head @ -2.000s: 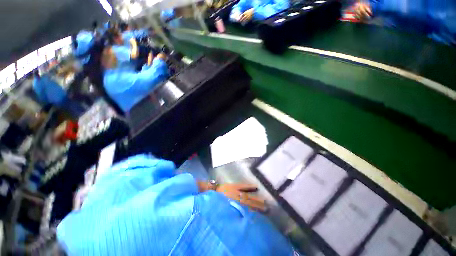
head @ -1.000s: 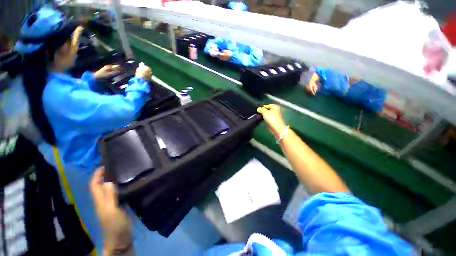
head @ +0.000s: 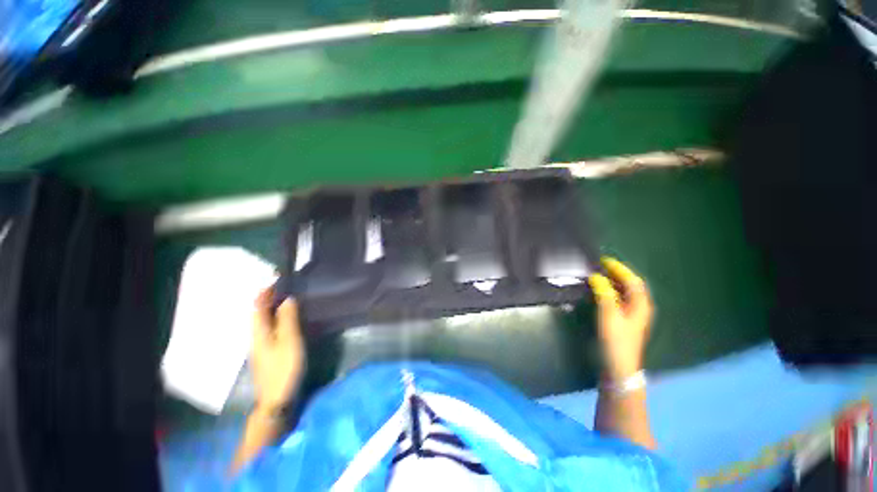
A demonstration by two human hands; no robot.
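Note:
A black foam tray [head: 436, 240] is held level in front of me, over the bench edge beside the green belt. Its pockets show dark, glossy units [head: 469, 235] with bright reflections and small white bits near the front edge. My left hand [head: 277, 351] grips the tray's left end. My right hand [head: 625, 312], with yellow finger cots, grips its right end. A white film stack [head: 213, 327] lies on the bench just left of the tray. The picture is blurred, so whether the tray touches the bench cannot be told.
A tall black tray stack [head: 82, 336] stands at the left. Another black stack [head: 813, 211] stands at the right. The green conveyor belt [head: 385, 144] runs across behind the tray, with a pale metal post [head: 563, 86] over it. Blue floor [head: 712, 404] shows at the lower right.
The view has turned from the left stack to the bench. Both hands, earlier at the ends of the stack's top tray, now hold a single tray in front of me, right of the film stack.

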